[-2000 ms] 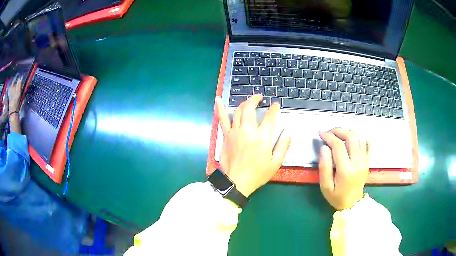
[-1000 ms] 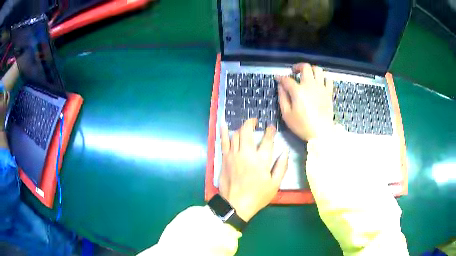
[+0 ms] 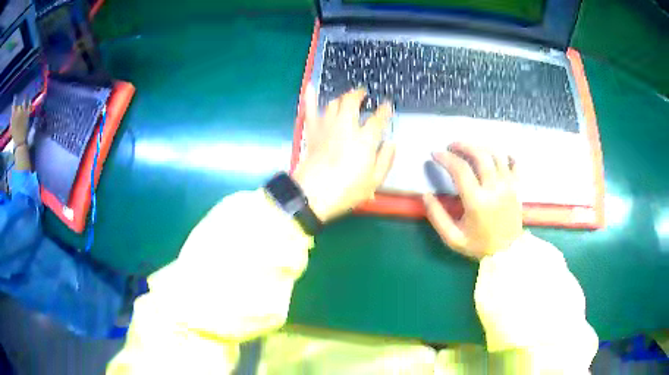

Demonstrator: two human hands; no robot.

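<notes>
An open laptop (image 3: pixel 513 157) with a silver-grey body and a dark keyboard (image 3: pixel 455 80) lies on a red-orange tray (image 3: pixel 557 215). Only the lower strip of its display (image 3: pixel 440 10) shows at the top edge. My left hand (image 3: pixel 345 150) is spread, empty, with its fingertips at the lower left keys; a black smartwatch (image 3: pixel 292 201) is on that wrist. My right hand (image 3: pixel 477 194) is bent and empty, with fingertips over the touchpad area and the thumb at the laptop's front edge. The keyboard is blurred.
A glossy green bench (image 3: pixel 198 205) reflects ceiling lights. At the left, another open laptop (image 3: pixel 62 143) sits on a red-orange tray (image 3: pixel 117 110) with a blue cable (image 3: pixel 95 168). A person's hand (image 3: pixel 20 121) and blue sleeve (image 3: pixel 44 256) are at the far left.
My right hand has moved from the upper keys down to the touchpad area. My left hand remains at the lower left keys. The view has shifted, so the laptop sits higher and less display shows.
</notes>
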